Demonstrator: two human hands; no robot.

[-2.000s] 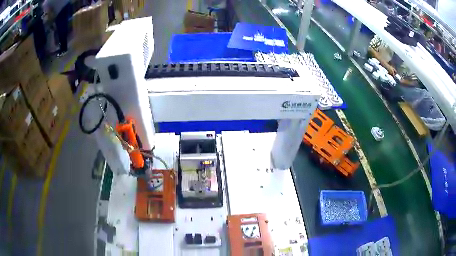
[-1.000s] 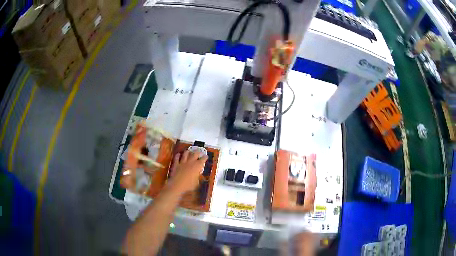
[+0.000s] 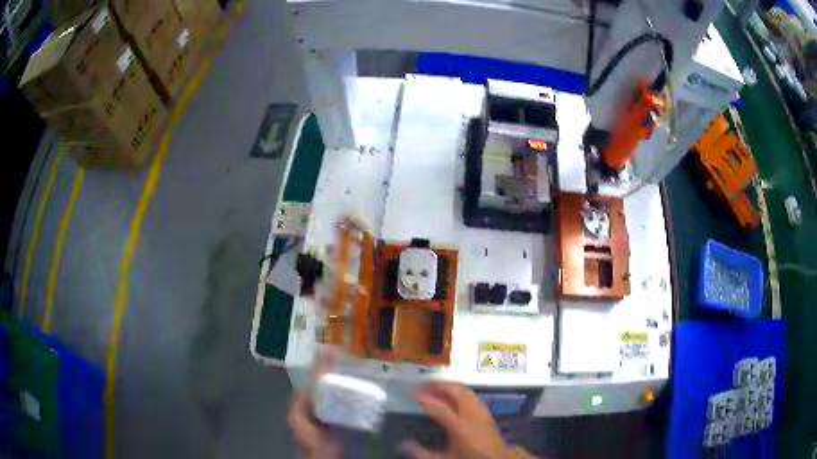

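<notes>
My left hand (image 3: 312, 428), blurred at the bottom edge, holds a white socket unit (image 3: 349, 401) in front of the machine. My right hand (image 3: 461, 421) is just right of it, blurred, fingers apart, with nothing seen in it. The left orange-brown fixture (image 3: 412, 333) holds another white unit (image 3: 417, 273) in its upper part. Its hinged lid (image 3: 345, 291) stands open on the left, blurred. The right fixture (image 3: 594, 246) is further back, with a unit (image 3: 595, 221) near the orange screwdriver head (image 3: 632, 130).
The screw feeder (image 3: 513, 175) stands between the stations, behind black blocks (image 3: 503, 294). Right of the machine are a blue screw bin (image 3: 730, 280), white units on a blue sheet (image 3: 685, 359) and orange spare fixtures (image 3: 724, 170). Cartons (image 3: 98, 99) stand at the left. A green light (image 3: 597, 400) glows on the front edge.
My left hand has left the left fixture and come down with a white unit. My right hand has moved left. The right fixture has slid back, and the screwdriver head has moved right to it.
</notes>
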